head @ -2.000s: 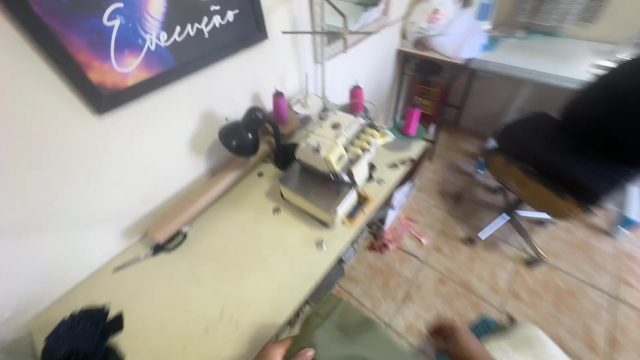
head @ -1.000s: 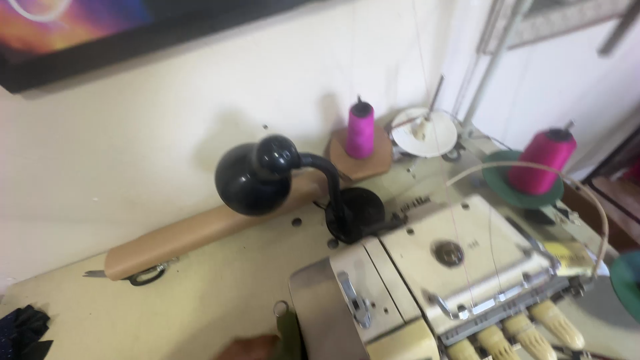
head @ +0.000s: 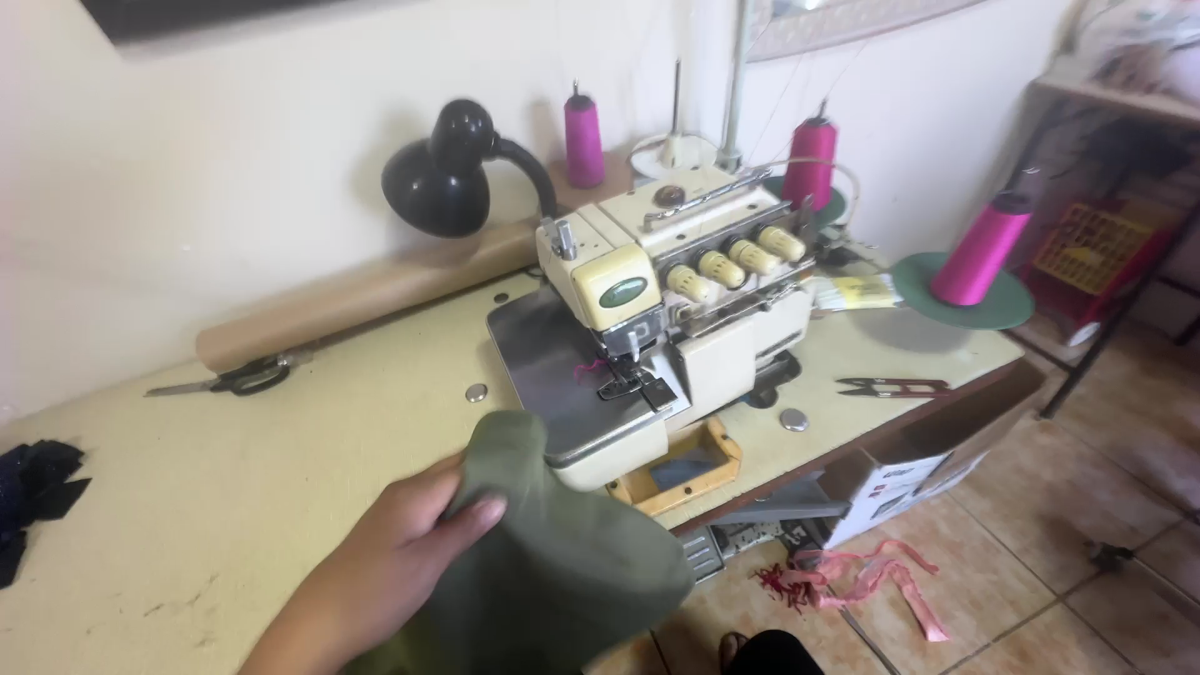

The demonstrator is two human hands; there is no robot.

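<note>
My left hand (head: 398,544) pinches the folded edge of an olive-green piece of fabric (head: 562,553) between thumb and fingers, just in front of the machine's left corner. The fabric hangs down over the table's front edge. An overlock sewing machine (head: 600,253) stands beyond it, its metal work plate (head: 553,375) close to the cloth. A short pink thread lies by the presser foot. Magenta thread cones (head: 584,141) stand behind and to the right of the machine. My right hand is not visible.
A black lamp (head: 441,178) and a brown paper roll (head: 375,305) are along the wall, with scissors (head: 244,377) beside the roll. Thread snips (head: 895,386) lie at the right. Dark fabric (head: 37,487) is at far left. Below are an open cardboard box (head: 891,478) and pink scraps (head: 872,572).
The view has swung and shifted a lot. The left hand and green fabric, mostly out of frame a second ago, now show in front of the machine. The other hand seen two seconds ago is out of view.
</note>
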